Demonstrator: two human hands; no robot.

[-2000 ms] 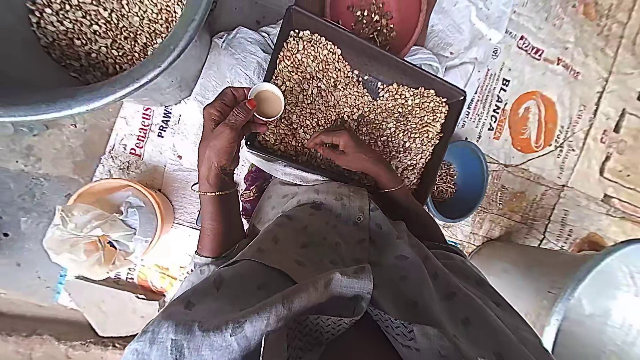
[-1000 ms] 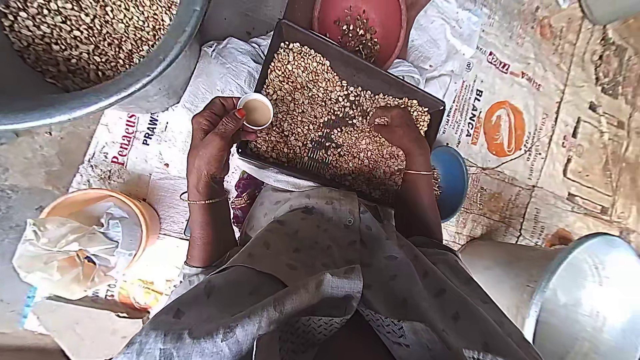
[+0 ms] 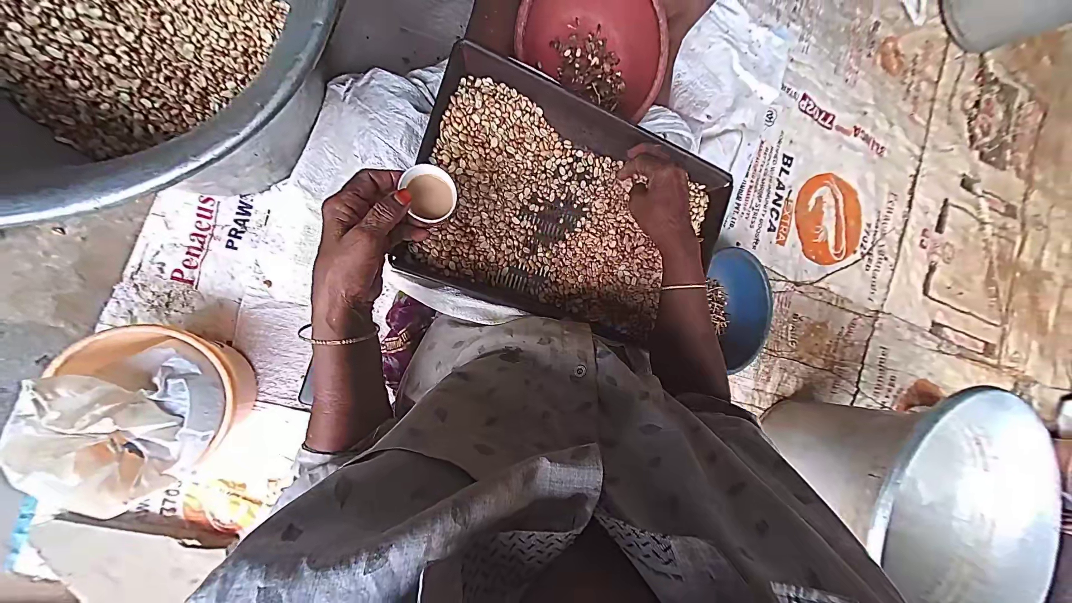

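My left hand (image 3: 364, 226) holds a small white cup (image 3: 428, 193) of milky brown drink by its rim, over the left edge of a dark tray (image 3: 712, 172). Pale and brown split nuts or beans (image 3: 511, 159) are spread across the tray, which rests at my lap; its dark bottom shows through in patches. Over the right part of the tray is my right hand (image 3: 662, 197), its fingers curled down at the pieces. Whether anything is between those fingers cannot be seen.
A red bowl (image 3: 615, 38) with dark scraps touches the tray's far side. At right are a blue bowl (image 3: 745, 310) and a metal vessel (image 3: 971, 494). A large metal basin (image 3: 251, 134) of similar pieces stands upper left, an orange bucket (image 3: 239, 377) with a plastic bag lower left. Printed sacks (image 3: 779, 293) cover the floor.
My right hand has moved from the tray's middle to its right side, and bare patches have appeared among the pieces. My left hand still holds the cup near the left edge.
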